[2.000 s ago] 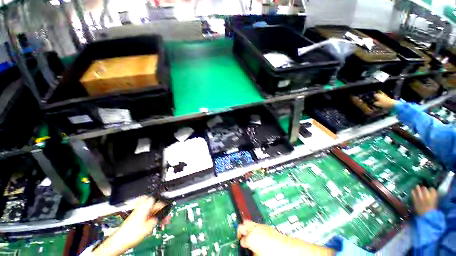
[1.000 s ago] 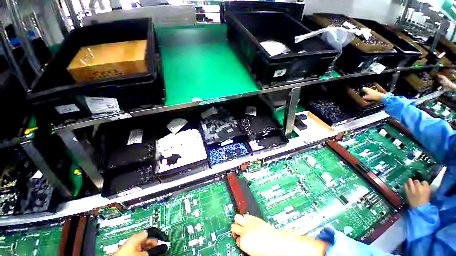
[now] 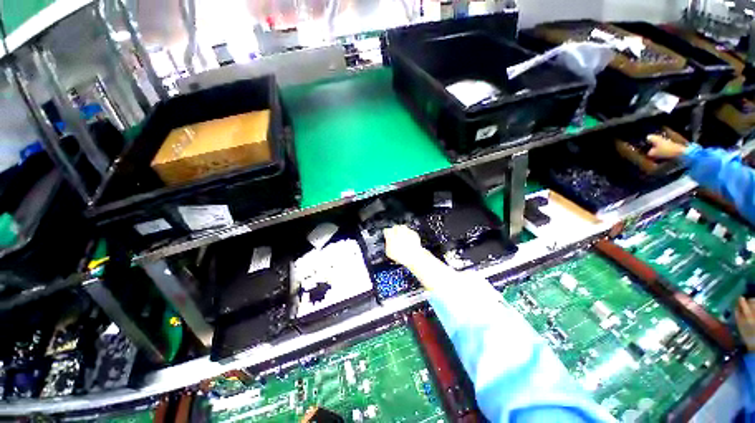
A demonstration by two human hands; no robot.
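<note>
My right hand [image 3: 401, 244] is in the bin of dark grey parts [image 3: 377, 225] on the lower shelf. Its fingertips are among the parts, and I cannot tell whether they grip one. My blue sleeve crosses over the conveyor. The bin of blue parts [image 3: 392, 282] is just below my hand. A green circuit board [image 3: 356, 376] lies in front of me beside a reddish-brown carrier bar [image 3: 440, 363]. At the bottom edge a small dark and tan shape [image 3: 321, 415] shows, perhaps my left fingers with a black piece. The rest of my left hand is out of the picture.
A bin of white parts [image 3: 329, 277] and a black bin [image 3: 248, 289] stand to the left. Large black totes [image 3: 488, 124] stand on the green upper shelf [image 3: 356, 136]. Another board [image 3: 571, 318] lies to the right, where another person's hand [image 3: 665, 149] reaches into a bin.
My right hand has left the carrier bar and moved up and forward into the grey-parts bin. My left hand, earlier holding black pieces over the board, has dropped almost wholly out of view.
</note>
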